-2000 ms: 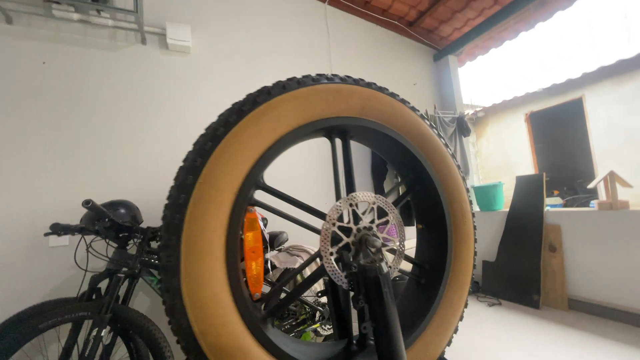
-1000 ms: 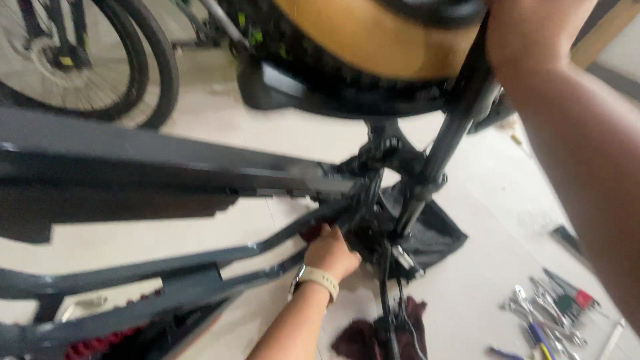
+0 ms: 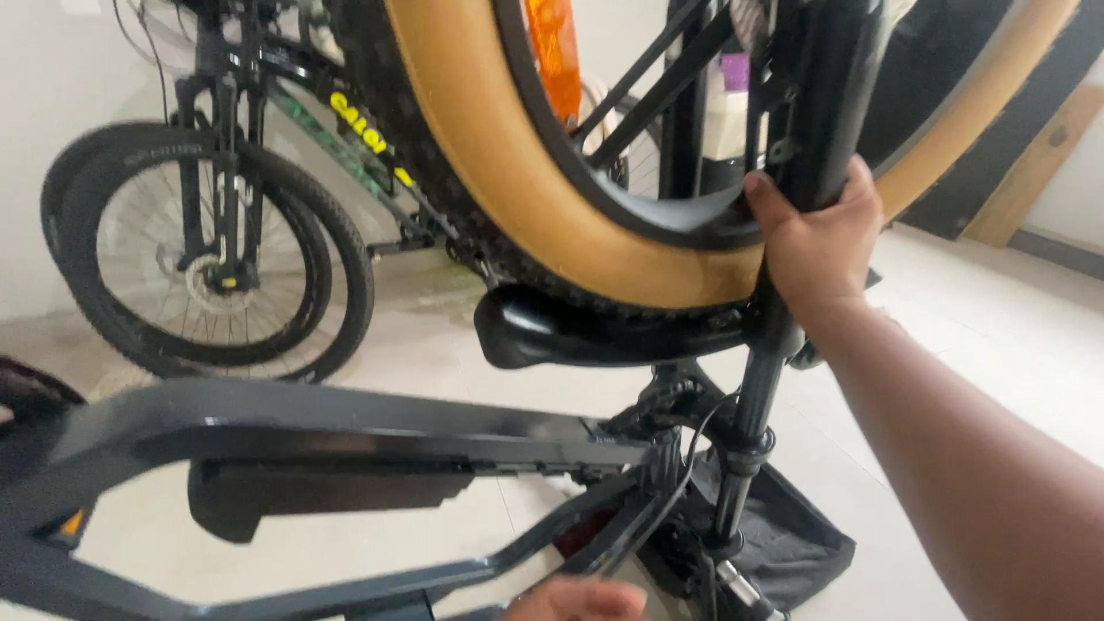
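My right hand (image 3: 819, 241) is wrapped around the black fork leg (image 3: 824, 103) of an upside-down bicycle, beside its fat tan-walled tire (image 3: 552, 224). Only some fingers of my left hand (image 3: 578, 599) show at the bottom edge, below the dark frame tubes (image 3: 362, 586); whether they touch anything is unclear. A black fender (image 3: 604, 336) curves under the tire. An orange reflector (image 3: 555, 60) sits among the wheel's black spokes. A thin cable (image 3: 686, 483) runs down near the fork's lower end, and a black battery-like case (image 3: 336, 487) lies along the frame.
Behind on the left stands a second bicycle, its front wheel (image 3: 216, 259) near the wall. Black fabric (image 3: 798, 535) lies on the tiled floor under the fork. A dark panel and a wooden board (image 3: 1048, 164) lean at the upper right.
The view has tilted up since one second ago. My left hand, then at the frame near the fork's lower end, is now lower at the frame's edge. My right hand remains at the fork.
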